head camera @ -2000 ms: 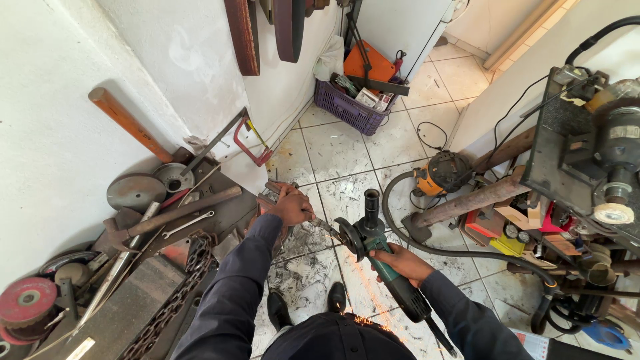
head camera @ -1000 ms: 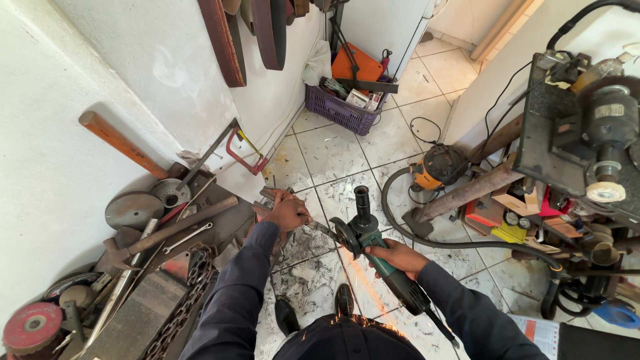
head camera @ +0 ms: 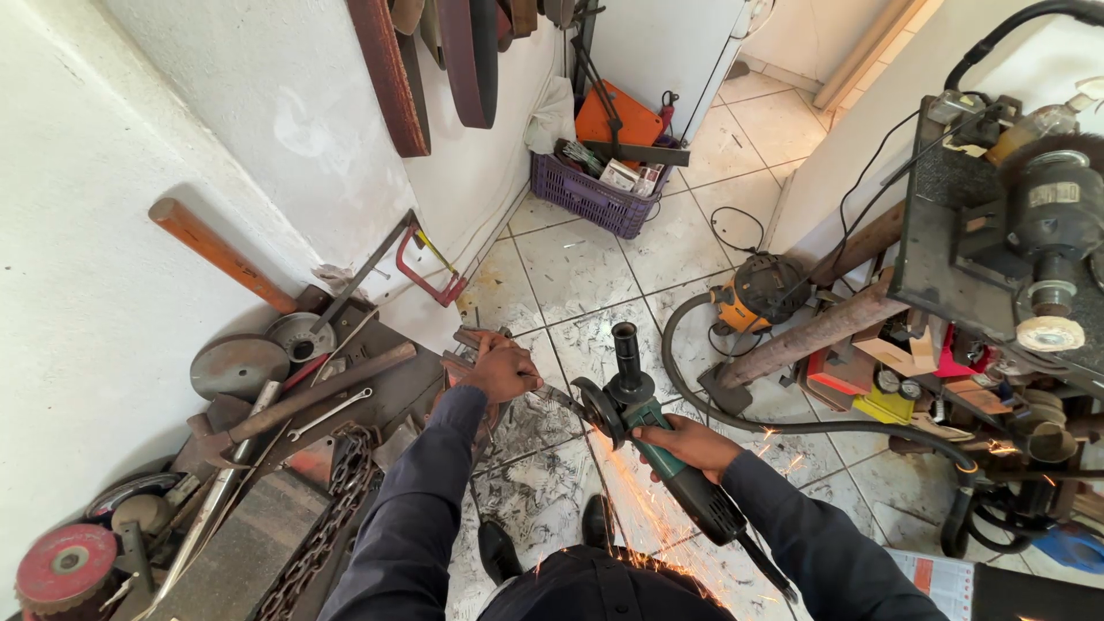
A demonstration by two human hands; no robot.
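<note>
My right hand (head camera: 690, 447) grips the body of a green and black angle grinder (head camera: 668, 457), whose black side handle stands up unheld. Its disc meets a narrow dark metal piece (head camera: 561, 397), and orange sparks (head camera: 647, 492) stream down toward my waist. My left hand (head camera: 502, 369) is closed over the other end of that piece, at a bench vise (head camera: 466, 366) largely hidden beneath the hand and forearm.
A bench at left holds a hammer (head camera: 302, 401), a combination wrench (head camera: 331, 414), a chain (head camera: 332, 517) and discs. A hacksaw (head camera: 431, 267) stands by the wall. Right are a shop vacuum (head camera: 759, 293), its hose (head camera: 828, 426) and a bench grinder (head camera: 1052, 207). A purple crate (head camera: 595, 194) sits ahead.
The grinder stays on the metal piece with both hands in much the same places. Sparks are spread more widely now, some of them at the right.
</note>
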